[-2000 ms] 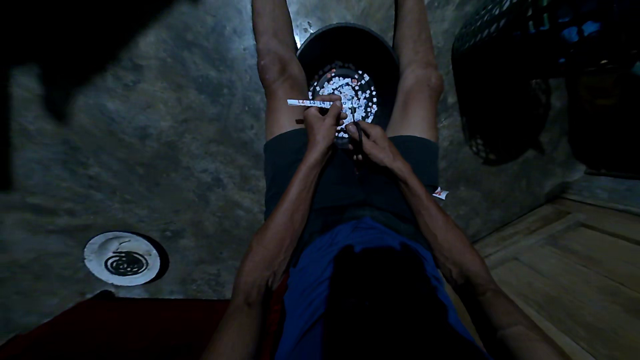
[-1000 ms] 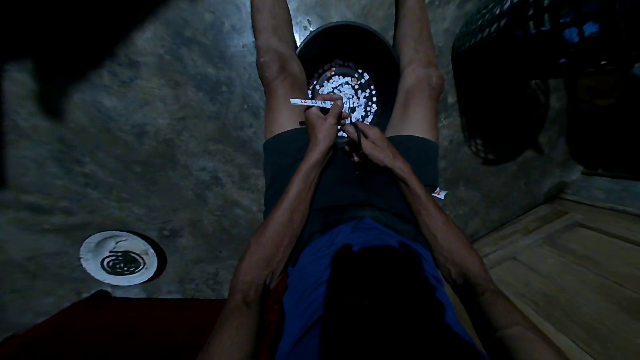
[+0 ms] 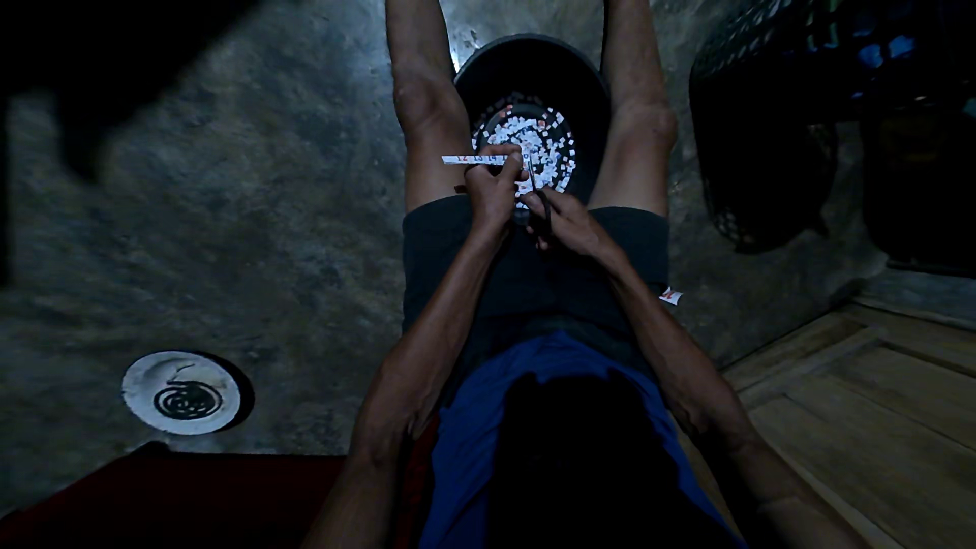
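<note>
My left hand (image 3: 496, 183) grips a narrow white paper strip (image 3: 460, 160) printed with red and blue figures, which sticks out to the left of the fingers. In my right hand (image 3: 564, 219) is a pair of scissors (image 3: 544, 207) with dark handles; the blades point up at the strip's right end, beside my left fingertips. Whether the blades are apart is too small to tell. Beneath both hands, many small white paper pieces (image 3: 550, 156), a few with red marks, lie in a dark round tub (image 3: 587, 84) held between my legs.
A white plate with a dark coil (image 3: 137, 393), apparently a mosquito coil, lies on the concrete floor at left. A black plastic basket (image 3: 705, 137) stands at right. A paper scrap (image 3: 671, 296) is beside my shorts. Wooden panelling (image 3: 877, 381) is at lower right, a dark red surface (image 3: 191, 496) at lower left.
The strip in my left hand has shifted slightly, and less of it is visible to the left of the fingers than two seconds ago. Both hands stay over the tub.
</note>
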